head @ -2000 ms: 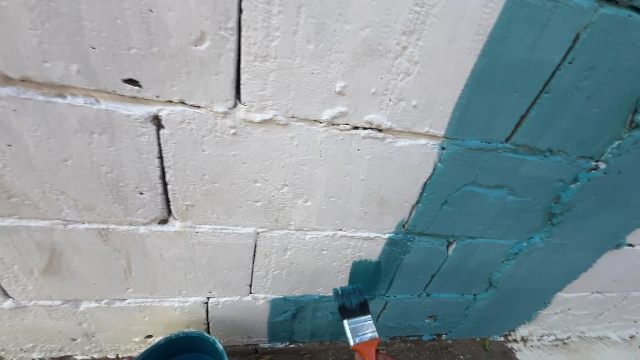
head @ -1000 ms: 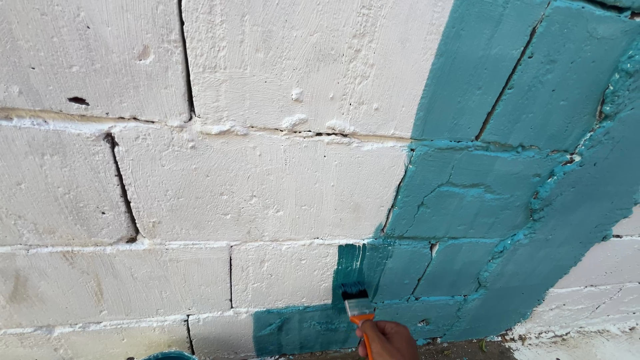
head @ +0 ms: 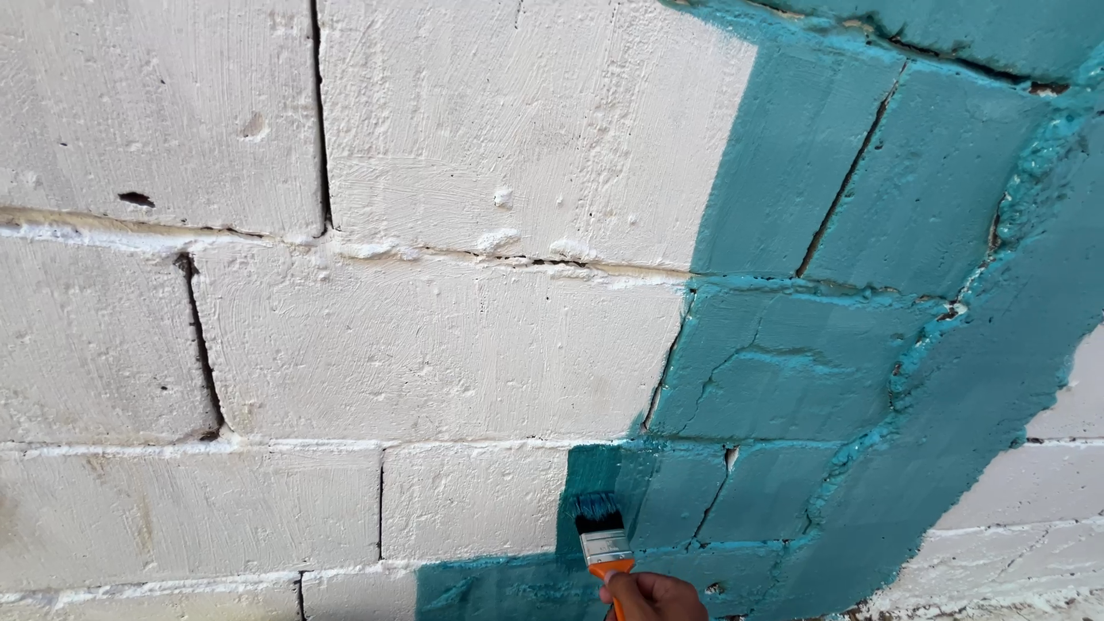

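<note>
My right hand (head: 657,597), low in the view, grips the orange handle of a flat paintbrush (head: 606,542). The brush's metal ferrule points up, and its dark bristles, wet with teal paint, touch the block wall (head: 448,345). Around the bristles lies a darker, fresh-looking patch of teal paint (head: 593,466), joined to the wide teal area on the right. White-painted blocks border that patch on its left. My left hand is out of view.
Deep joints and cracks run between the blocks. A rough teal ridge (head: 897,379) slants along the wall's corner at right. Beyond it, more white wall (head: 1026,492) shows at the lower right. Teal also covers part of the bottom course.
The dark teal patch beside the brush has grown up to the mortar joint. The teal container seen at the bottom left earlier is out of view.
</note>
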